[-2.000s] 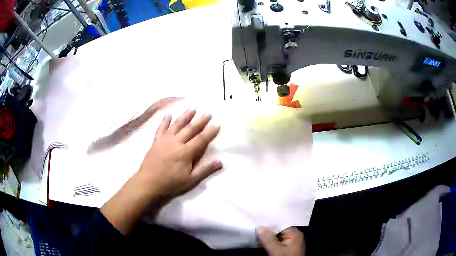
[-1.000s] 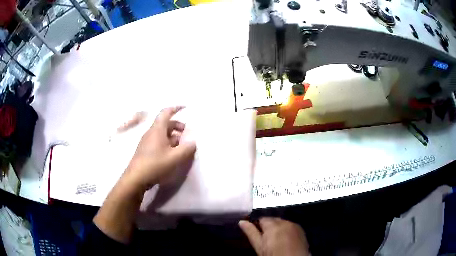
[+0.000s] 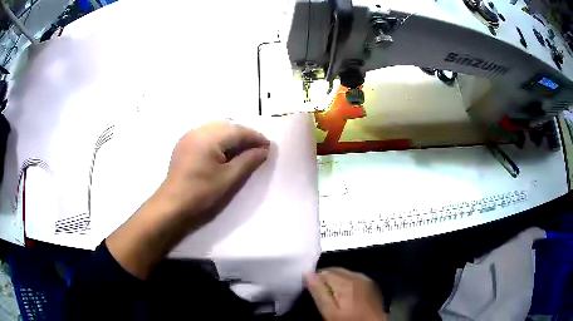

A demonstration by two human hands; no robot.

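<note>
A pale pink fabric piece point(image 3: 276, 207) lies on the machine table, its right edge left of the red-orange tape and its lower part hanging over the front edge. My left hand point(image 3: 217, 166) rests on it with fingers bent and fingertips together, pinching the fabric near its upper part. My right hand point(image 3: 345, 294) holds its lower right corner between thumb and fingers, below the table edge. The presser foot and needle point(image 3: 307, 91) of the white sewing machine point(image 3: 427, 53) are just beyond the fabric's upper edge.
Large stacked pale panels point(image 3: 56, 94) lie at left, with dark curved lines. Red-orange tape point(image 3: 342, 116) marks the bed. Thread snips point(image 3: 504, 161) lie at right. A printed ruler scale point(image 3: 427, 216) runs along the front. A greyish-pink piece point(image 3: 493, 279) and blue basket point(image 3: 556, 276) are lower right.
The fabric's right edge has moved left, uncovering the tape, and its lower part now hangs down. My left hand has gone from spread flat to bent fingers. The view has shifted.
</note>
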